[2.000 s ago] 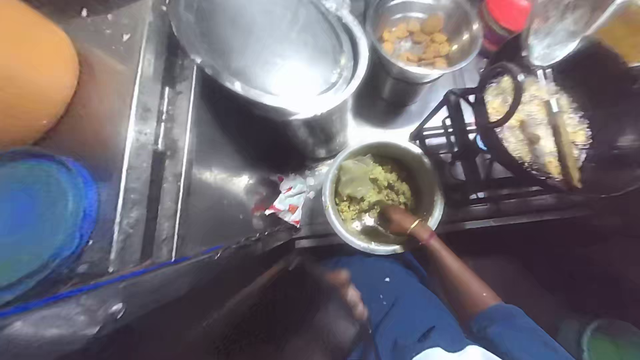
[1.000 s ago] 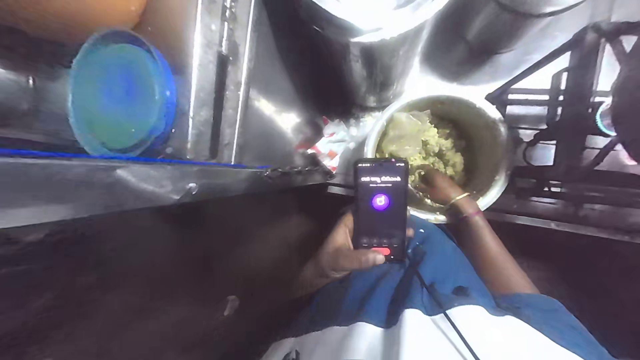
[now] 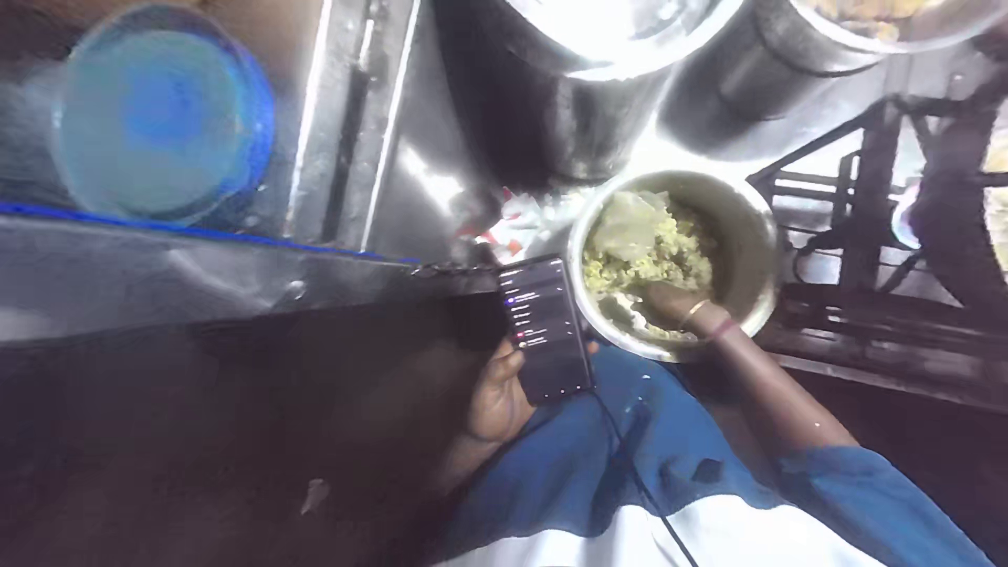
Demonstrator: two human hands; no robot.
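Observation:
My left hand (image 3: 500,394) holds a smartphone (image 3: 546,331) with a lit, dark screen, just left of a round steel pot (image 3: 748,315). A dark cable runs down from near the phone over my blue and white clothing. My right hand (image 3: 669,305), with a bangle and a reddish band at the wrist, reaches into the pot. Its fingers are sunk in a crumbly yellow-green food mixture (image 3: 685,252) and are hidden, so I cannot tell whether they grip any of it. A paler, smooth lump (image 3: 628,228) lies on the mixture.
A large steel vessel (image 3: 583,118) stands behind the pot, with another steel vessel (image 3: 732,87) to its right. A black gas stove grate (image 3: 870,197) is at the right. A crumpled red-and-white packet (image 3: 516,220) lies on the steel counter. A blue-rimmed round container (image 3: 165,118) is at the upper left.
The phone, not visible two seconds ago, is now in my left hand; its screen has changed from a purple icon to a list. The view has moved nearer the pot. My right hand stays in the pot.

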